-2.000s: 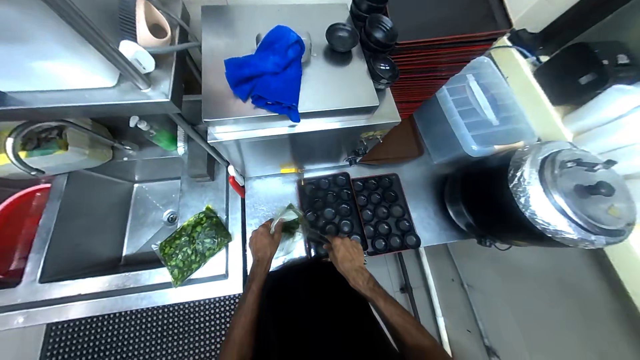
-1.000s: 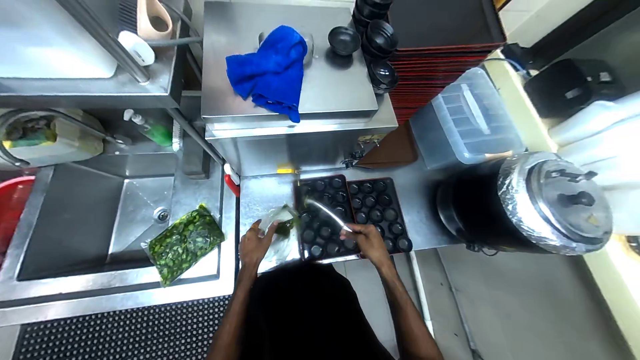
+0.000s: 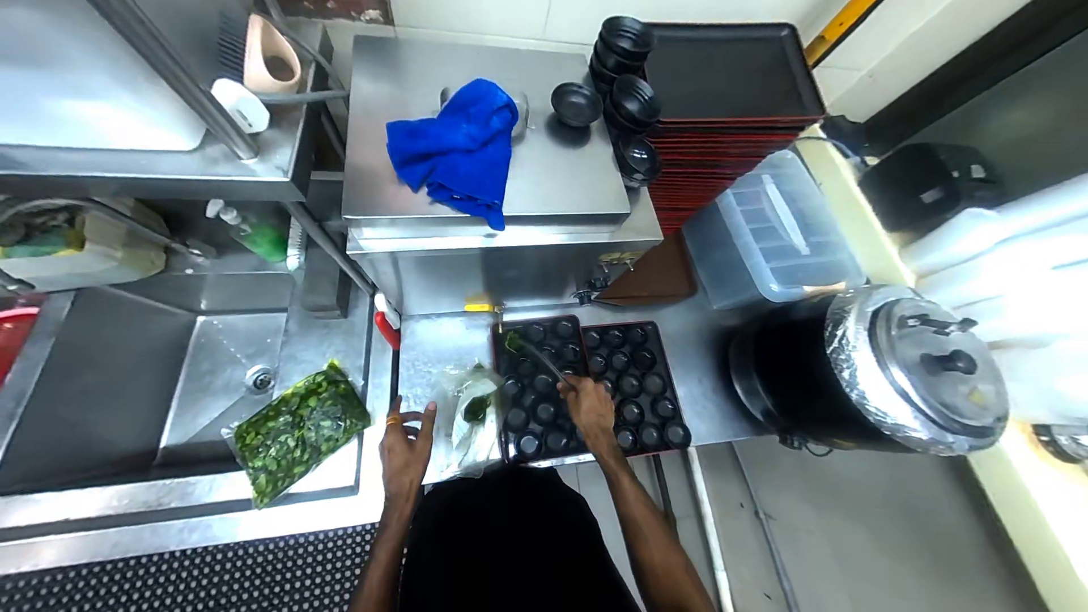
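My right hand [image 3: 588, 408] is closed on the handle of a metal utensil [image 3: 544, 357], perhaps tongs. Its far end reaches over the upper left of a tray of small black cups [image 3: 544, 410] and has green leaves [image 3: 512, 341] at it. A second tray of black cups [image 3: 630, 387] stands against the first one's right side. My left hand [image 3: 410, 438] has its fingers apart and holds nothing, left of an open clear plastic bag [image 3: 469, 425] with some dark greens inside. Farther left, a full bag of green leaves [image 3: 299, 432] lies at the sink's right edge.
The sink [image 3: 225, 374] is at left. A blue cloth [image 3: 463, 151] and black bowls [image 3: 576, 104] sit on a steel box behind the counter. Stacked trays [image 3: 722, 127], a clear plastic bin [image 3: 778, 229] and a large pot with foil [image 3: 867, 365] stand at right.
My left hand has let go of the open bag and moved left of it. The utensil's far end has moved from near the bag to the tray's upper left.
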